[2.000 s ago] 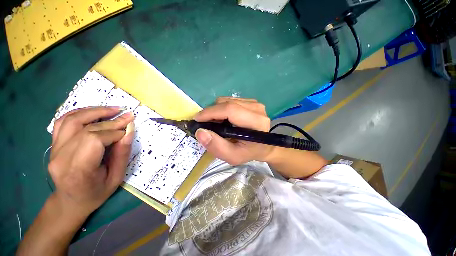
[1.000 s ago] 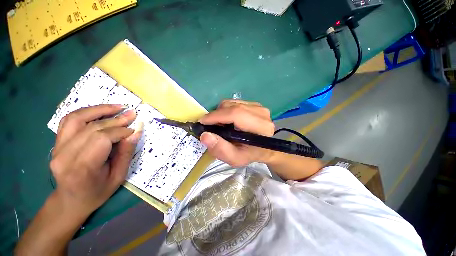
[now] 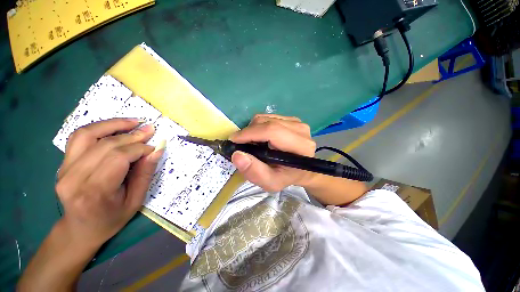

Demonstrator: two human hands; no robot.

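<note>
A white PCB panel (image 3: 179, 177) with dark dots lies tilted on a yellow-tan backing board (image 3: 159, 80). My right hand (image 3: 273, 151) holds the black soldering iron (image 3: 296, 161) like a pen, its thin tip at the panel's upper middle. My left hand (image 3: 111, 171) rests over the panel's left part with thumb and fingers pinched together near the tip. A small pale piece shows at the thumb. The solder wire between the fingertips is too fine to make out clearly.
A stack of yellow PCB panels (image 3: 74, 25) lies at the upper left of the green mat (image 3: 251, 63). A black soldering station (image 3: 373, 17) with cable plugs stands at the upper right. A blue stool (image 3: 456, 60) and a cardboard box (image 3: 419, 202) are on the right.
The iron and my right hand have shifted slightly right and down. My left hand's thumb has moved slightly right, towards the tip. The panel has barely shifted.
</note>
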